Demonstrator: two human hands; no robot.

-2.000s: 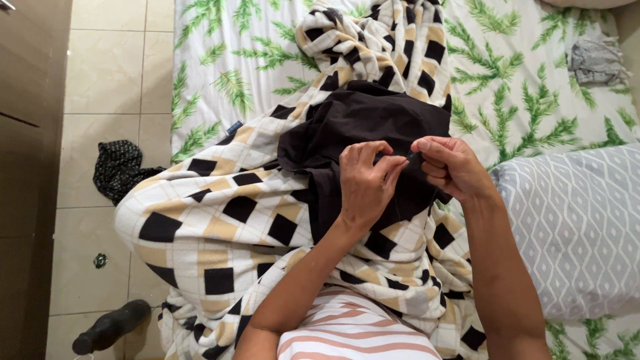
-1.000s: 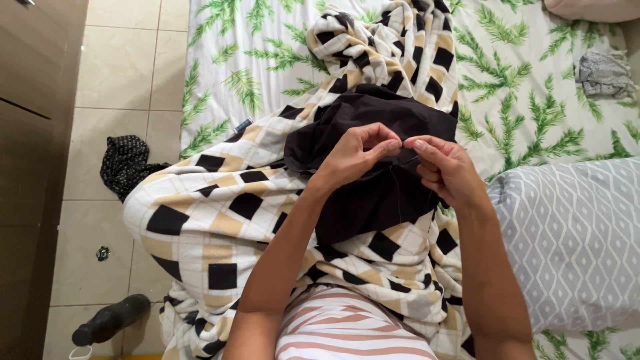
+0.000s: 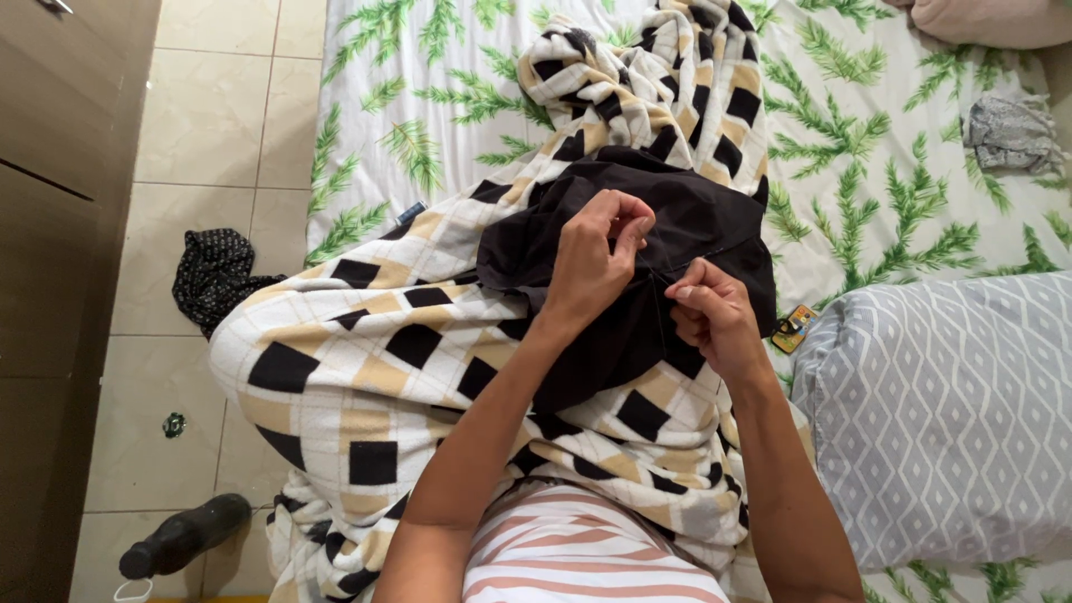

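Note:
A dark cloth (image 3: pixel 586 343) lies spread over the checked blanket on my lap. Above its middle, my left hand (image 3: pixel 599 251) is raised with thumb and forefinger pinched together on a thin dark thread (image 3: pixel 657 272). My right hand (image 3: pixel 712 314), lower and to the right, pinches the thread too, over the cloth's right part. The thread runs between the two hands, and a strand hangs down across the cloth. Whether a needle is in either pinch is too small to tell.
The checked blanket (image 3: pixel 301 327) covers my legs on a leaf-print bed sheet (image 3: pixel 846 75). A grey patterned pillow (image 3: pixel 946 419) lies right, beside a small yellow printed item (image 3: pixel 794 328). Crumpled grey cloth (image 3: pixel 1013 134) is farther off. On the tiled floor are a black patterned cloth (image 3: pixel 213 276) and a dark bottle (image 3: pixel 184 536).
My hands, close together at the fingertips a second ago, are now apart, with my right hand lower. The small yellow item by the pillow has come into sight.

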